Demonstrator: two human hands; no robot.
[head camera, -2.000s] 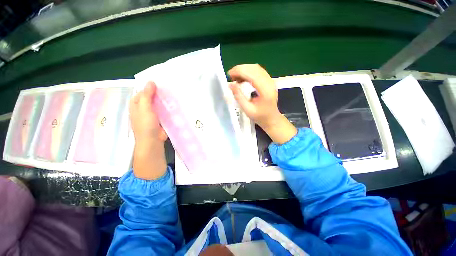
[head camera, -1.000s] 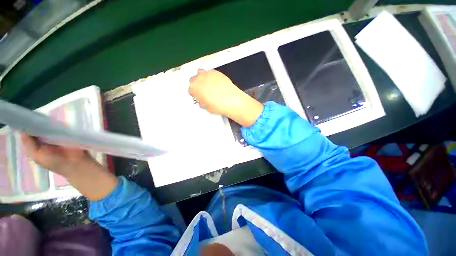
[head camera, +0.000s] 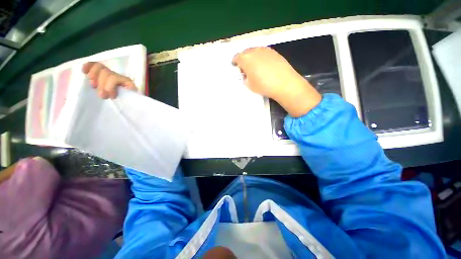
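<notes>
My left hand (head camera: 108, 81) grips the upper edge of a whitish, limp-looking protective bag (head camera: 129, 129), tilted over the left tray's right side; whether a slab is inside cannot be told. My right hand (head camera: 268, 73) has curled fingers at the upper part of flat white sheets (head camera: 217, 111); whether they pinch a sheet cannot be told. The sheets cover the left part of a white packing tray (head camera: 389, 139). Two glossy black tablets show in it, one in the middle pocket (head camera: 316, 66), partly behind my right hand, and one in the right pocket (head camera: 389, 81).
A filled tray (head camera: 139, 55) with pink-blue panels lies at left on the dark bench (head camera: 162, 83). The green belt (head camera: 202, 20) runs behind. White sheets (head camera: 450, 60) are cut off at the right edge. A person's mauve sleeve (head camera: 86, 212) is at lower left.
The patterned bagged tablet seen in both hands earlier no longer shows its pattern. My left hand moved left, then turned the whitish item broad side to view. My right hand moved onto the white sheets.
</notes>
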